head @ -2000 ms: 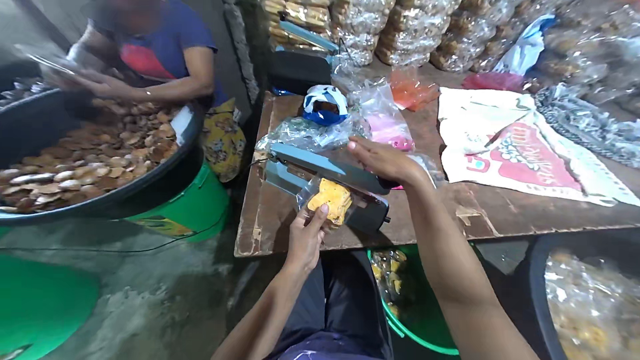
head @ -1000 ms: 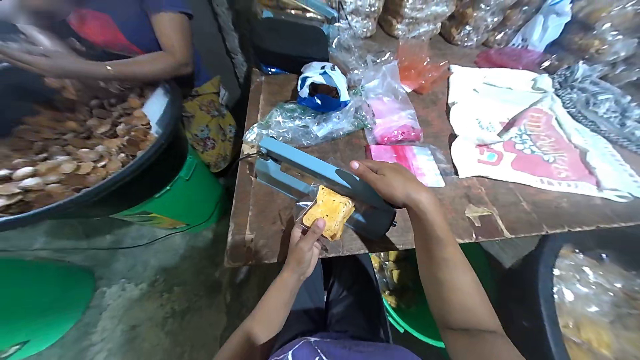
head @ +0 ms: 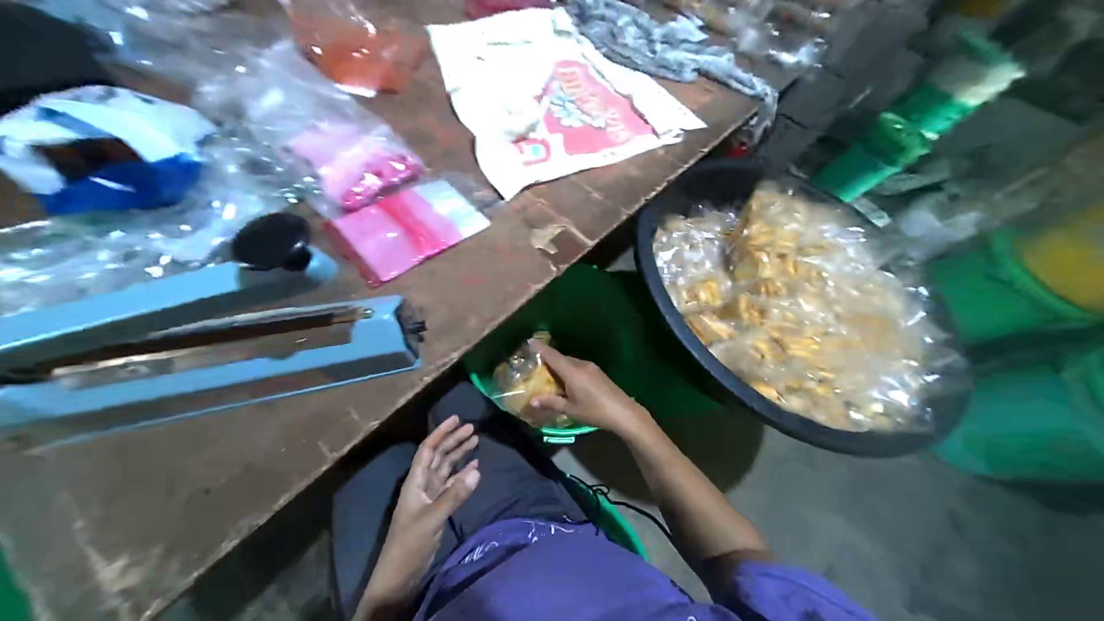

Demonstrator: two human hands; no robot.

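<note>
My right hand [head: 586, 388] is at the mouth of a green plastic bucket [head: 595, 310] beside the table edge, its fingers on a clear plastic bag of yellowish food pieces [head: 528, 384]. How much of that bag is inside the bucket is hard to tell. Over my lap, my left hand [head: 437, 474] is empty, palm up with its fingers apart. The blue impulse bag sealer [head: 371, 345] lies on the wooden table to the left, its arm raised and nothing between its jaws.
Pink plastic packets [head: 405, 228], crumpled clear bags [head: 164, 233] and a printed white sack [head: 517, 112] lie on the wooden table [head: 285, 457]. A black tub [head: 862, 444] full of bagged food stands to the right. Green containers [head: 992, 431] are beyond it.
My right hand has left the sealer's arm, which is now raised, and has gone to the green bucket. My left hand has moved off the sealer to my lap. The view has swung right.
</note>
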